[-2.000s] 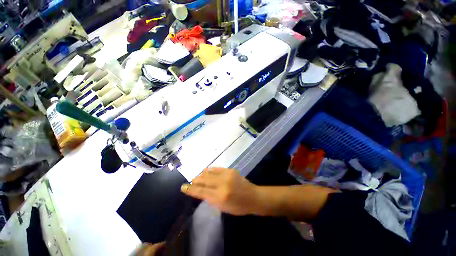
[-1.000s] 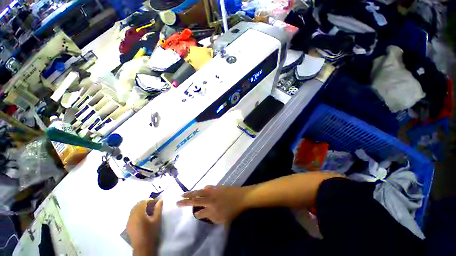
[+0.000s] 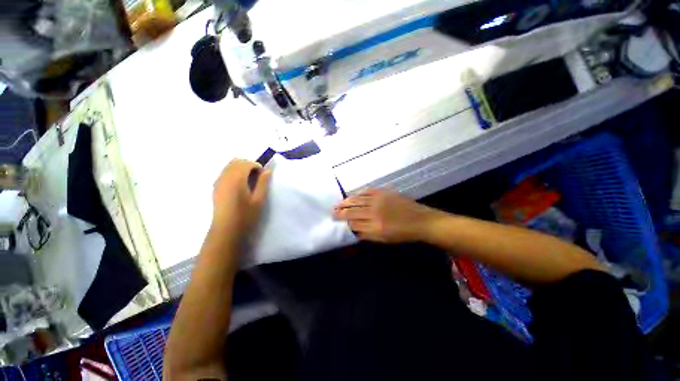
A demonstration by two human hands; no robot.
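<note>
A pale panel (image 3: 294, 212) lies on the white table in front of the needle area, with black fabric (image 3: 300, 150) showing at its far edge under the presser foot area (image 3: 322, 119). My left hand (image 3: 240, 192) is on the panel's left edge, fingers bent around a dark bit of fabric. My right hand (image 3: 382, 215) holds the panel's right edge, fingertips together on it. The near part of the panel reaches the table's front edge. The sewing machine head (image 3: 388, 56) stands just beyond, with a black round attachment (image 3: 210, 68) at its left.
Long black cut pieces (image 3: 104, 245) lie at the left table edge. A black rectangle (image 3: 531, 88) and a yellow-blue tool (image 3: 479, 106) lie right of the needle. Blue baskets stand below the table at right (image 3: 630, 216) and left (image 3: 142, 351).
The view has tilted down and closer. The black panel at the needle is now mostly covered by the pale panel. Both hands have come onto the pale panel, one at each side.
</note>
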